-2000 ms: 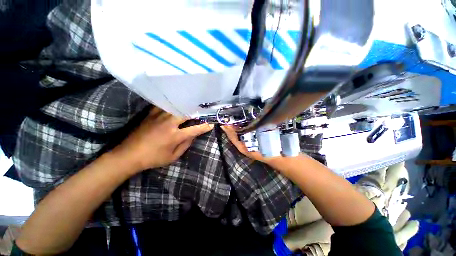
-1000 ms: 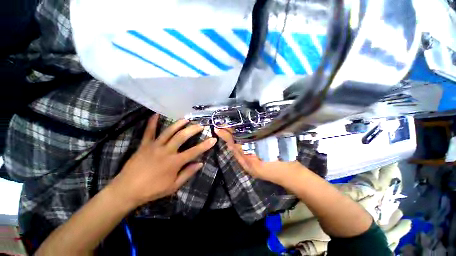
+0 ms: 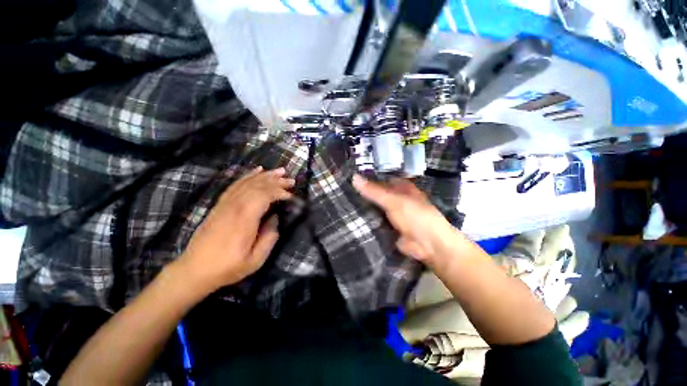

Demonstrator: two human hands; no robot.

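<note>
Black, grey and white plaid fabric [image 3: 169, 177] lies in large folds at the left and under both hands. A dark seam line runs from the needle area [image 3: 324, 124] toward me between the hands. My left hand [image 3: 239, 222] lies flat on the fabric left of the seam, fingers slightly bent. My right hand [image 3: 403, 211] rests on the plaid strip right of the seam, its fingertips at the strip; its grip is partly hidden. Both hands are a little below the needle. The white and blue sewing machine head [image 3: 542, 83] is above them.
The white machine bed [image 3: 520, 192] shows at the right. A beige fabric bundle [image 3: 452, 324] lies below it, beside a blue rim. A dark bar crosses close to the camera at the top. Grey cloth pieces [image 3: 648, 309] lie on the floor at the far right.
The view has shifted, so the machine head sits higher and more of its right side shows. Both hands have moved back from the needle, and more plaid shows between them and the needle.
</note>
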